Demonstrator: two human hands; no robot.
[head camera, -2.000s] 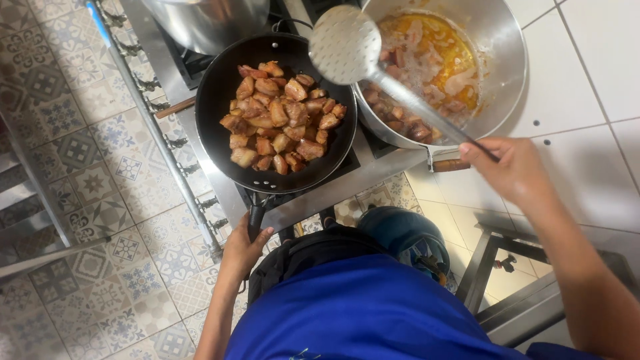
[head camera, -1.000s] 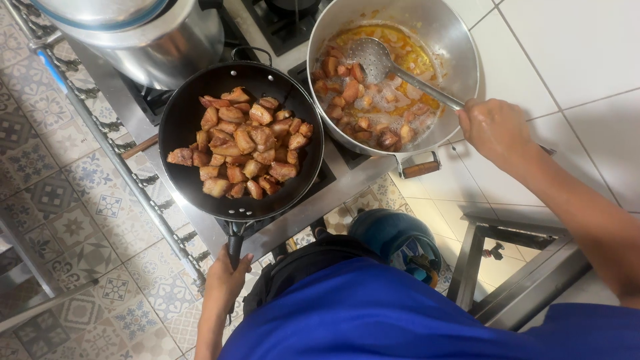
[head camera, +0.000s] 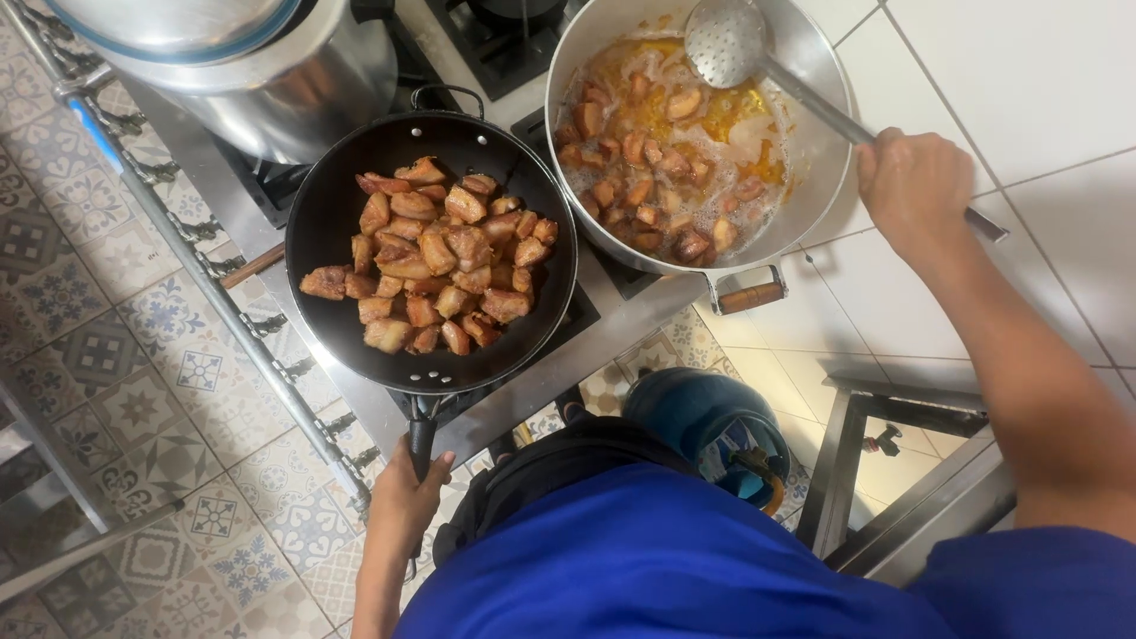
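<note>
My left hand (head camera: 413, 493) grips the black handle of a dark frying pan (head camera: 342, 342) on the stove. Browned chunks of meat (head camera: 444, 253) are heaped in the pan. My right hand (head camera: 919, 191) is closed on the metal handle of a perforated skimmer (head camera: 726, 44). The skimmer's round head is over the far part of a wide aluminium pot (head camera: 821, 151), and I see no meat on it. More meat pieces (head camera: 643, 191) lie in bubbling yellowish fat inside that pot, mostly on its left and near side. Whether the skimmer head touches the fat, I cannot tell.
A large lidded metal pot (head camera: 346, 80) stands behind the pan on the left. The stove's gas pipe with valves (head camera: 204, 275) runs along its left edge. A blue gas cylinder (head camera: 688, 404) and a metal frame (head camera: 843, 470) are near my body. The aluminium pot's wooden side handle (head camera: 750, 297) sticks out towards me.
My right hand with the skimmer was over the pot's left edge, then had the skimmer's head down in the pot among the fat; now the head is at the far side. My left hand keeps the pan handle.
</note>
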